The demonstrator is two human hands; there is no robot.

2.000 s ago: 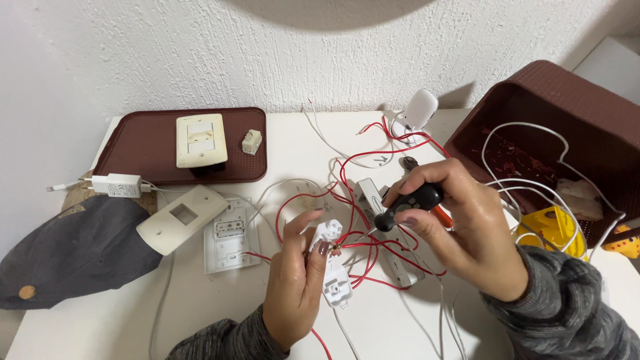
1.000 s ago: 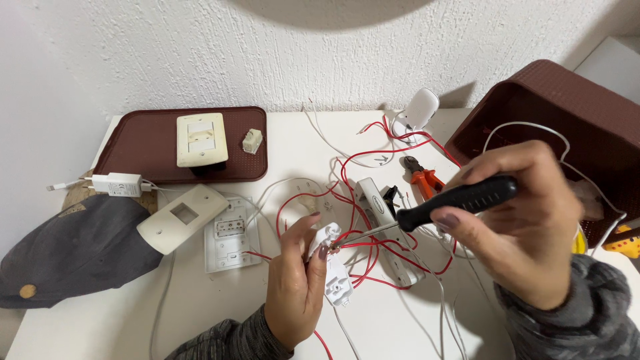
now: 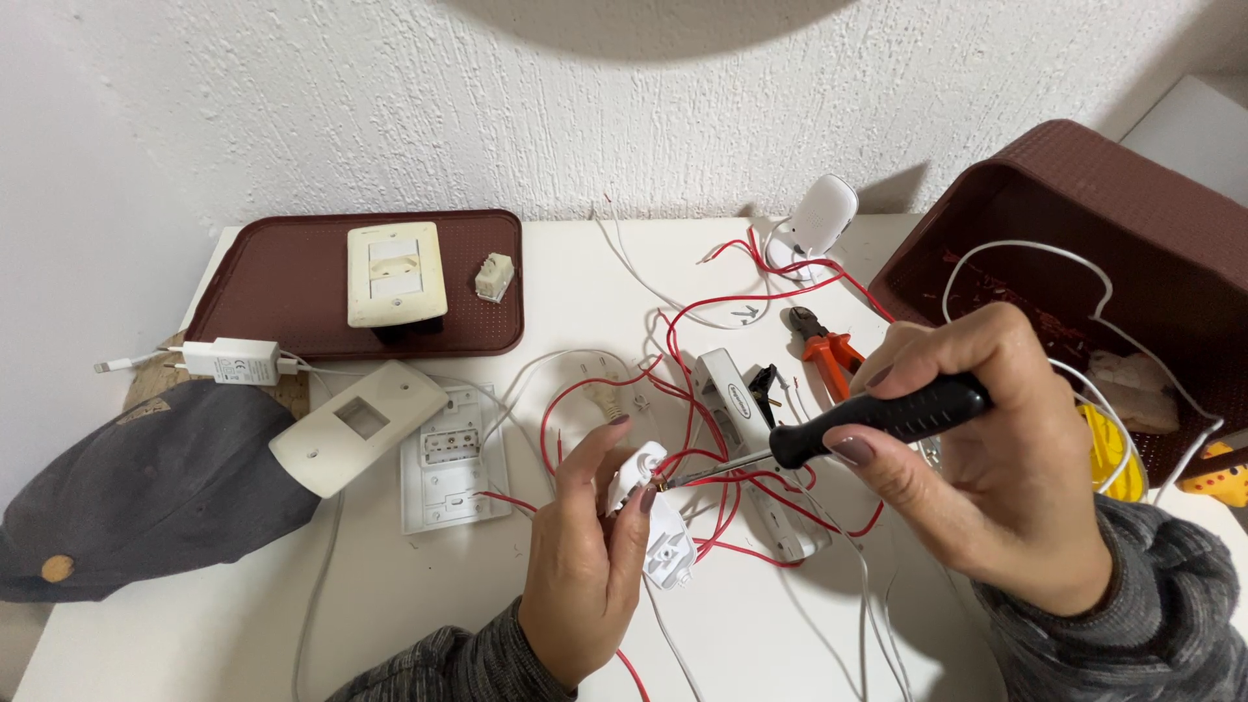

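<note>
Low in the middle of the head view, my left hand grips a white plastic electrical fitting between thumb and fingers. Red wires run to it. My right hand holds a screwdriver by its black handle, right of the fitting. The metal shaft slants down to the left, and its tip meets a small brass-coloured part at the fitting's edge, beside my left thumb. Whether the tip sits in a screw slot is too small to tell. Behind the fitting lies a long white housing under tangled wires.
Orange-handled cutting pliers lie beyond the screwdriver. At the left are a brown tray with a socket plate, a loose cover plate, a white back plate, a charger and a dark cap. A brown basket lies tipped at the right.
Two seconds ago my right fingers wrapped the screwdriver's handle end-on; now the handle lies lengthwise across them, pointing right. The pliers, partly covered by that hand before, show more. My left hand keeps its hold.
</note>
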